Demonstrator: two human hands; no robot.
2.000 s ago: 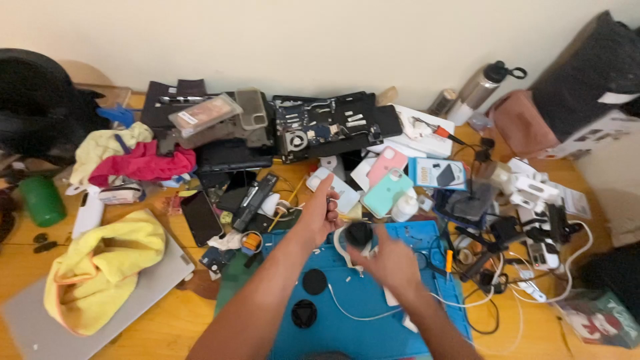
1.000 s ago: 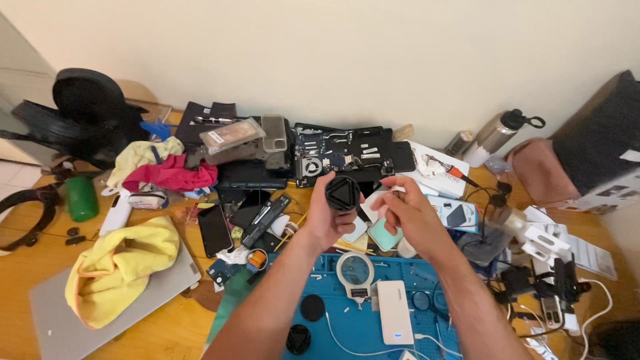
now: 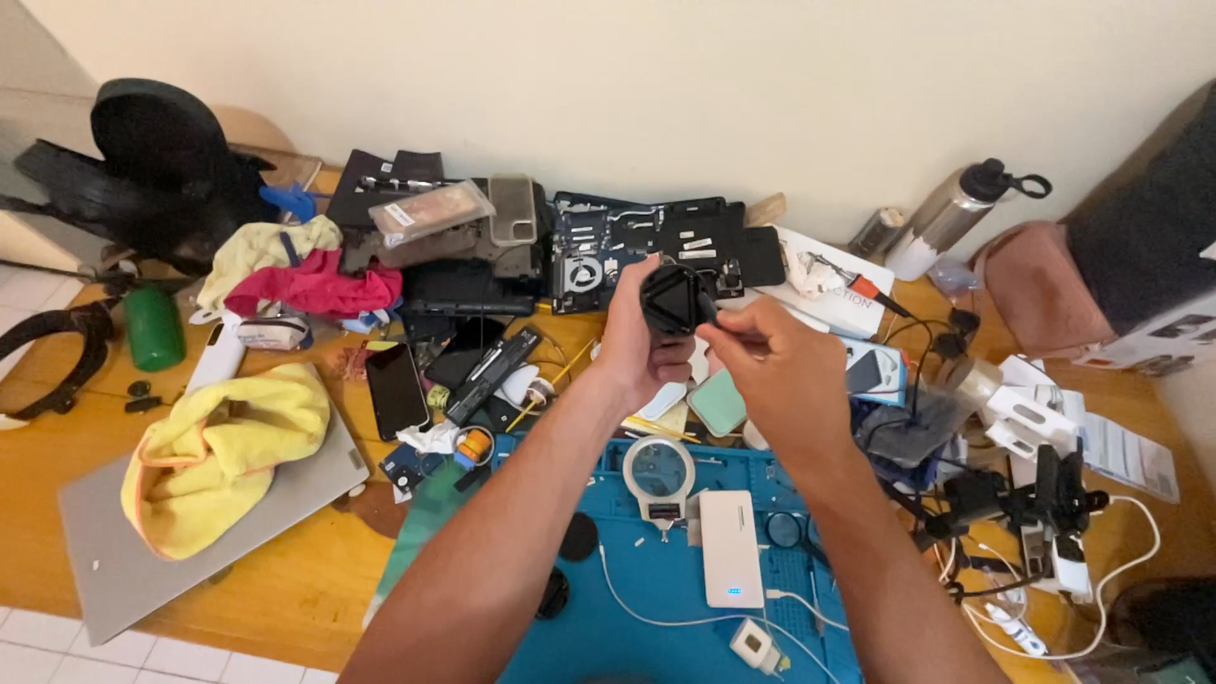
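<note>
My left hand [image 3: 635, 342] is closed around a round black part [image 3: 673, 300] with a triangular pattern on its face, raised above the desk. The thumb and fingers of my right hand [image 3: 774, 366] pinch at the part's right edge; whether they hold a separate small piece cannot be told. Below, on a blue work mat [image 3: 655, 589], lie a round magnifier with a white frame [image 3: 659, 467], a white power bank [image 3: 731, 548] with small blue lights, and a white cable. Two black discs, one a flat disc [image 3: 578, 538] and one a patterned disc [image 3: 554, 595], lie beside my left forearm.
Opened laptop parts [image 3: 617, 237] lie by the wall. A yellow cloth [image 3: 228, 456] rests on a grey laptop [image 3: 104, 551] at left. A steel bottle [image 3: 950, 214] stands back right, above tangled cables and a black clamp [image 3: 1054, 494]. A black phone [image 3: 397, 389] lies left of my arms.
My hands have risen from low over the mat, where they were two seconds ago. The magnifier and power bank on the mat now show uncovered. The view has shifted.
</note>
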